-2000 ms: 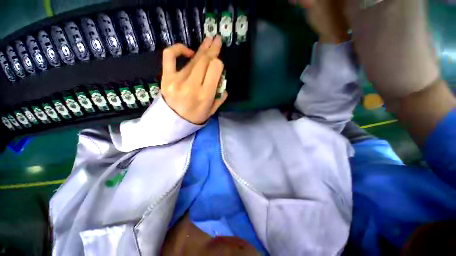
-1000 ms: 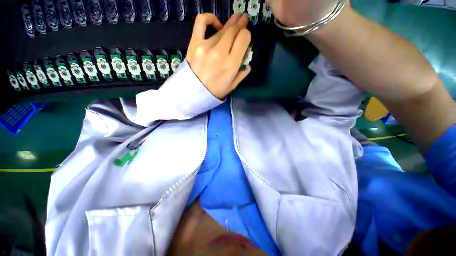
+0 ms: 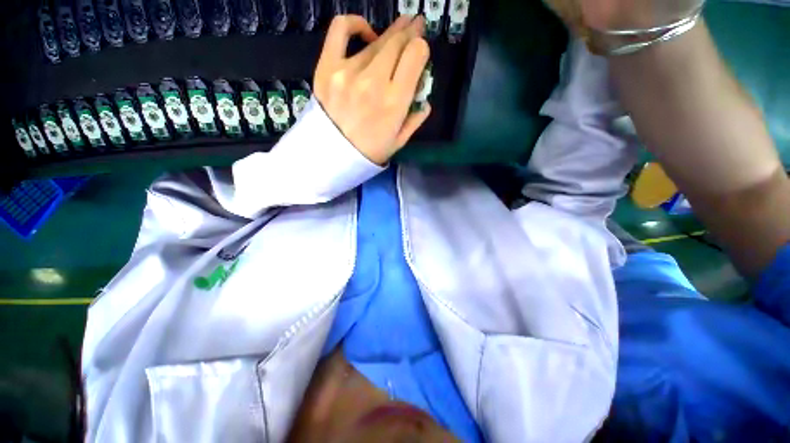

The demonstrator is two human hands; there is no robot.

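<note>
My left hand [image 3: 372,82] rests over the right part of a black tray [image 3: 251,71]. Its fingertips reach the lower end of a green-and-white circuit board [image 3: 409,9] in the far row; whether they grip it is unclear. Two more boards stand beside it, the nearer one at its right [image 3: 434,16]. Black housings [image 3: 139,19] fill the far row to the left. The near row holds dark parts with boards [image 3: 176,105]. Another board [image 3: 423,89] shows at the edge of my palm, partly hidden. My right sleeve [image 3: 576,130] shows, but my right hand is not visible.
Another person's bare arm [image 3: 693,112], with bangles [image 3: 654,35] and a blue sleeve, crosses close to the camera at the right. A blue lattice item [image 3: 33,208] is at the far left. An orange-yellow round thing [image 3: 654,186] shows beyond my right sleeve.
The view has shifted, so the tray and my left hand appear higher. My left hand keeps its pose at the same boards. The other person's arm moves left, then back right; its bangles came into view.
</note>
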